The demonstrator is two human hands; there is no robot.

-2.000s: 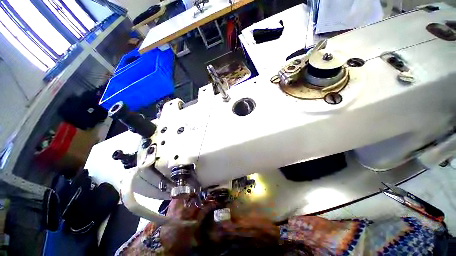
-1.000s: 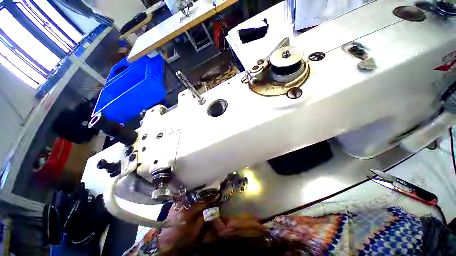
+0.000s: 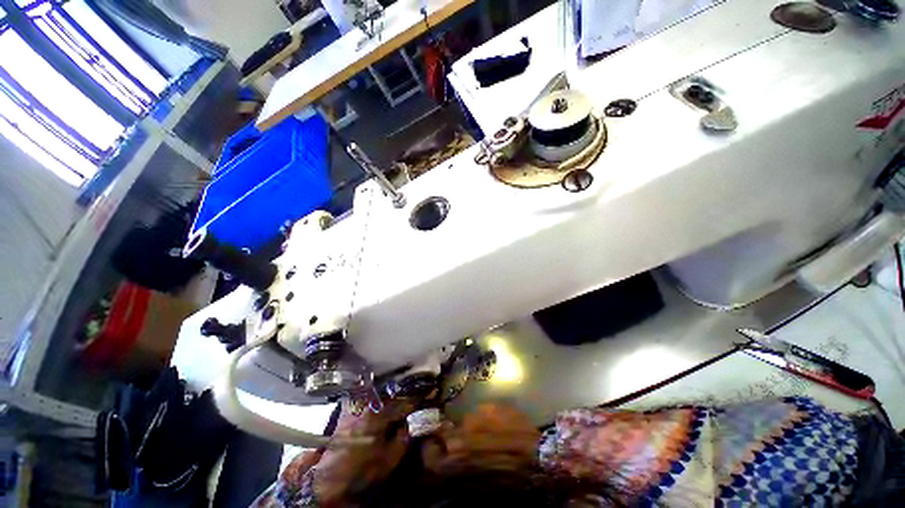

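The white sewing machine arm [image 3: 556, 218] runs across the view, with its needle area [image 3: 422, 382] beside a bright lamp spot. My left hand [image 3: 362, 451] is blurred, just below the needle area and partly behind the pale curved guard [image 3: 233, 397]. My right hand [image 3: 486, 442] is blurred, close beside it on the right. Both are cut off by the bottom edge. A dark shape lies between and below them, too blurred to name. Whether the fingers hold a piece is hidden. A flat black panel [image 3: 600, 310] lies behind the arm.
Snips with a red and black handle [image 3: 814, 369] lie on the table at right. Black pieces with pale edge lines [image 3: 164, 437] are piled at lower left. A blue bin [image 3: 263, 184] stands behind left. A bobbin winder [image 3: 561, 134] sits on the arm.
The view has shifted, so the machine arm sits farther left than two seconds ago. My hands stay by the needle area, with small blurred movements. The snips and black panel lie as before.
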